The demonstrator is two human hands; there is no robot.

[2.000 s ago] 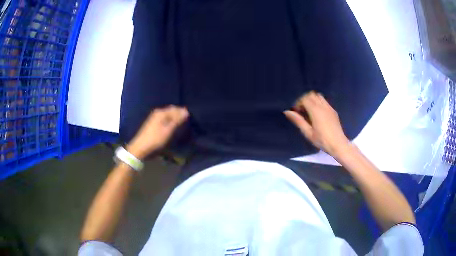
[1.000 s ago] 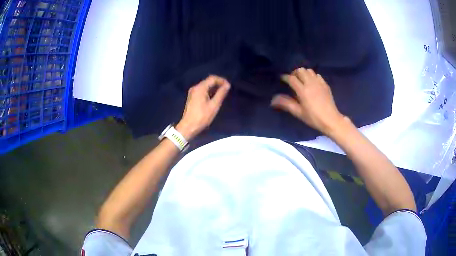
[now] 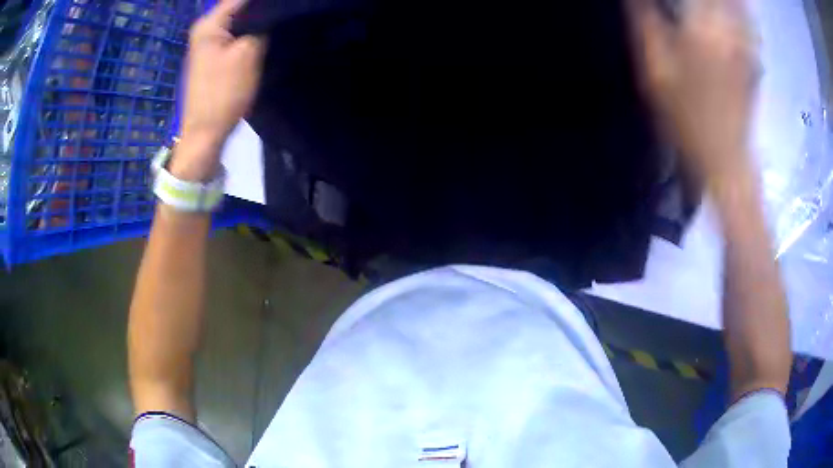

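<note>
A black garment [image 3: 475, 137] hangs between my hands over the white table [image 3: 690, 279] and fills the middle of the view. My left hand [image 3: 222, 78] grips its upper left edge, fingers closed near the top of the view. My right hand [image 3: 699, 78] is blurred at the garment's upper right edge and appears closed on it. The garment's lower edge is uneven, near my body. A small pale patch [image 3: 328, 202] shows at its lower left. The garment's top is cut off by the frame.
A blue lattice crate [image 3: 100, 119] stands at the left of the table. Clear shiny plastic [image 3: 808, 215] lies at the table's right side. Black and yellow striped tape [image 3: 658, 363] runs along the floor below the table edge. Blue plastic shows at the lower right.
The garment lay flat on the table with both hands low on it. Now both hands have moved apart and upward, and the garment is raised closer to the camera.
</note>
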